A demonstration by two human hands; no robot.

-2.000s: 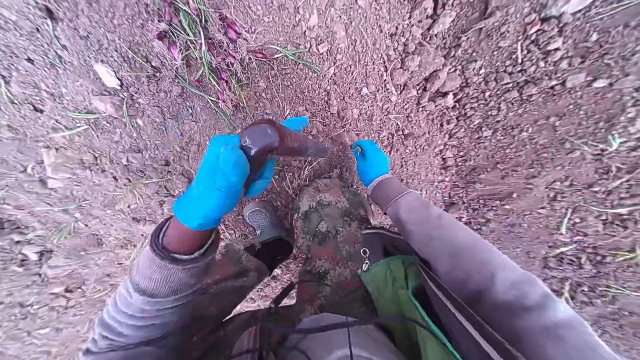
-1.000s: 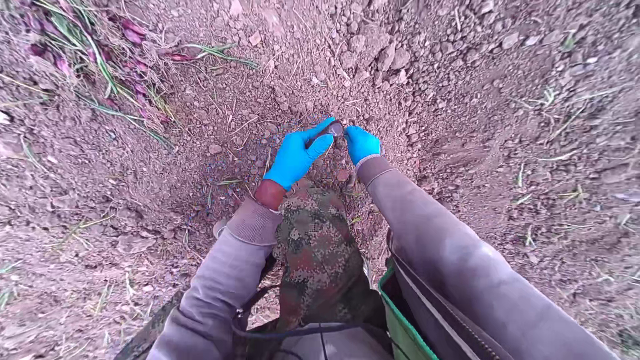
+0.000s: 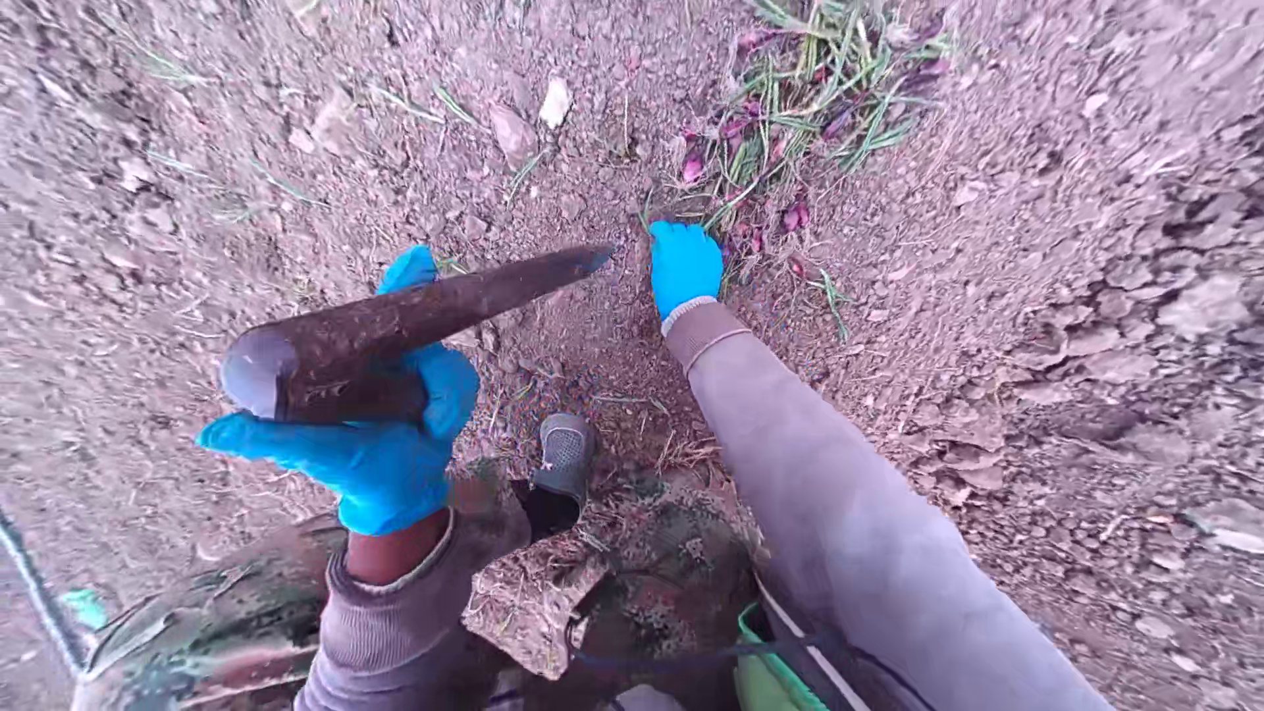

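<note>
My left hand (image 3: 385, 434), in a blue glove, holds a dark, soil-stained digging tool (image 3: 395, 331) that ends in a pointed tip to the right. The tool is tilted above the ground, and its far end is rounded. My right hand (image 3: 686, 267), also gloved in blue, is down at the edge of a heap of red onions with green leaves (image 3: 770, 138). Its fingers are curled at the leaves and roots; whether they grip any cannot be told.
Dry, cloddy soil (image 3: 987, 346) surrounds me. A pale stone (image 3: 555, 103) and a pinkish stone (image 3: 512, 133) lie left of the heap. My shoe (image 3: 566, 454) stands below the tool, and a green bag (image 3: 775, 671) hangs at my lap.
My hands, close together one second ago, are now apart. My right hand has come to the onion heap, and my left hand is raised with the tool. The view has shifted left.
</note>
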